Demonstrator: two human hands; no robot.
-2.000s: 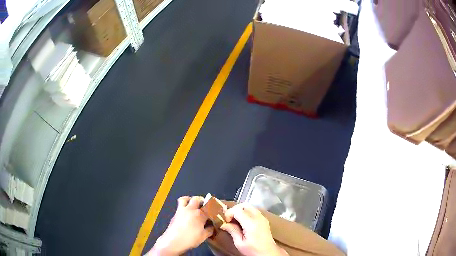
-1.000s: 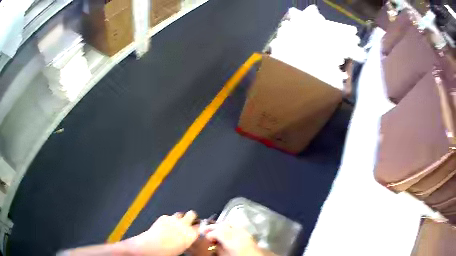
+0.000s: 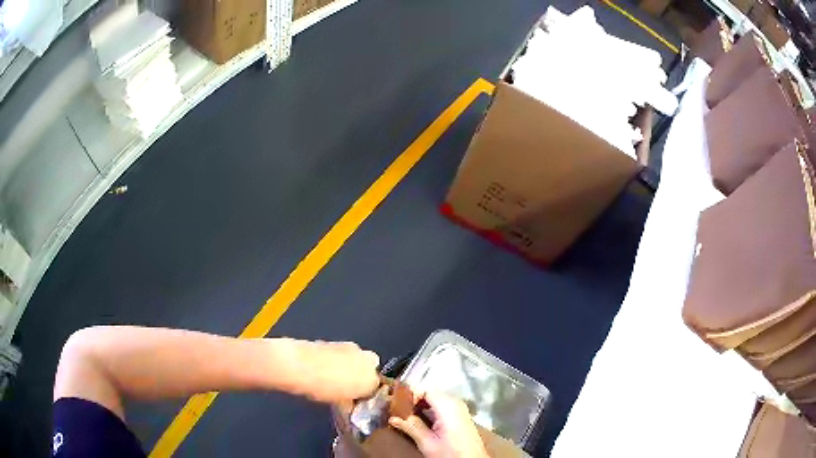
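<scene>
A brown handbag (image 3: 385,444) is at the bottom centre, cut off by the frame's edge, above the floor. My left hand (image 3: 344,371) is at its top corner with the fingers curled and mostly hidden; what it grips cannot be made out. My right hand (image 3: 438,429) pinches a small brown flap (image 3: 401,401) at the bag's corner between thumb and fingers. A small whitish, silvery wrapping (image 3: 369,413) shows between the hands.
A clear plastic bin (image 3: 479,380) is on the floor beyond the hands. A carton (image 3: 546,170) of white stuffing (image 3: 590,76) stands ahead. Brown bags (image 3: 756,259) stand on the white-covered table (image 3: 644,376) at the right. Shelving (image 3: 192,98) runs along the left.
The view has shifted, so more of the carton and table shows. My left forearm now reaches in from the left with the elbow raised. The silvery wrapping now shows between the hands.
</scene>
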